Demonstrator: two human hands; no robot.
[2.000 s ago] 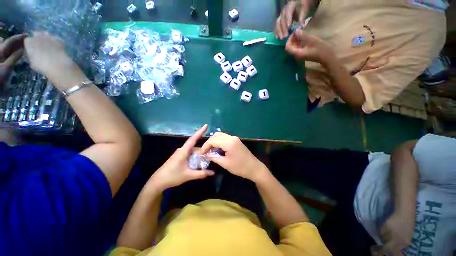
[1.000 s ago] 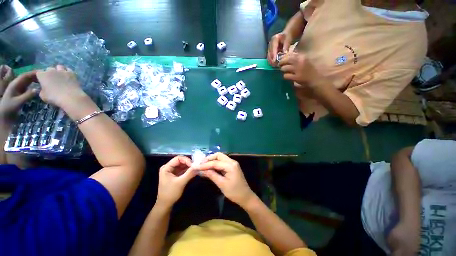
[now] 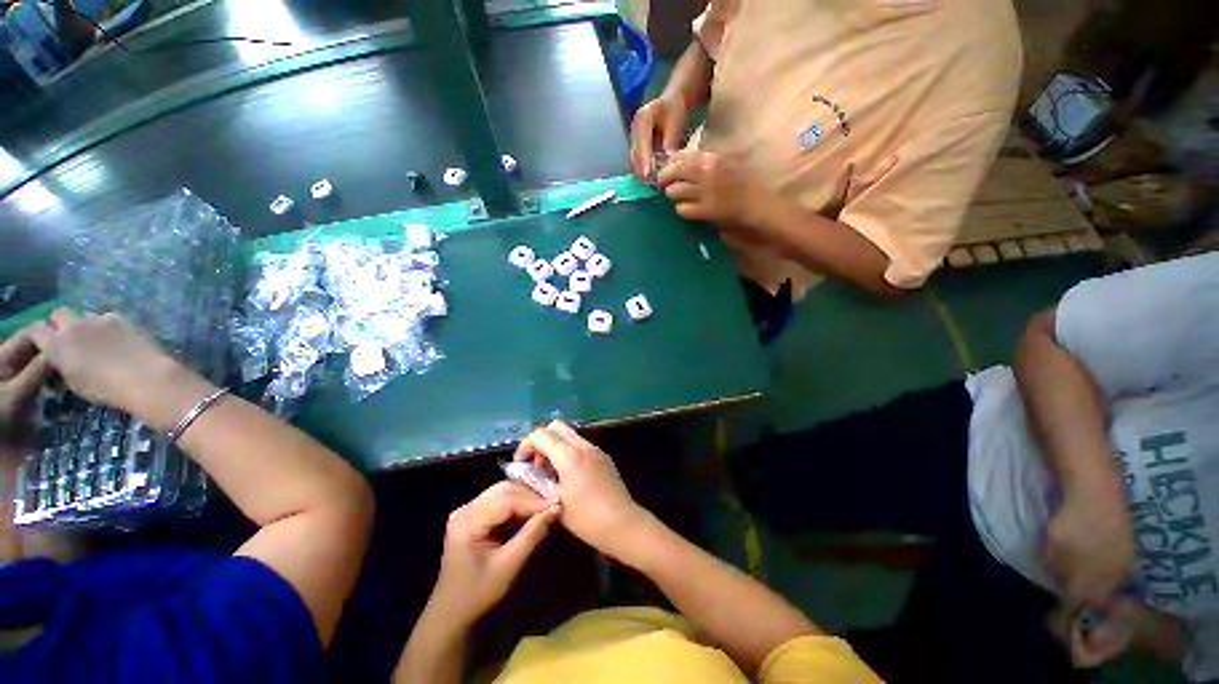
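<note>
My left hand (image 3: 489,541) and my right hand (image 3: 578,484) meet just off the table's front edge, above my lap. Between their fingertips is a small crinkled clear bag (image 3: 531,476), pinched by both hands. Whether a unit is inside it cannot be told. A cluster of small white square units (image 3: 571,277), with dark marks on their faces, lies on the green table (image 3: 495,368). A heap of shiny clear bags with white units inside (image 3: 350,301) lies to its left.
A person in blue at left handles pocketed trays (image 3: 94,461) near stacked clear trays (image 3: 161,267). A person in peach sits at upper right near a white stick (image 3: 591,203). A person in white is at right. A green post (image 3: 459,100) stands before the dark conveyor.
The view has turned, so the table appears tilted. My hands have shifted around the clear bag: the right is now above, the left lower.
</note>
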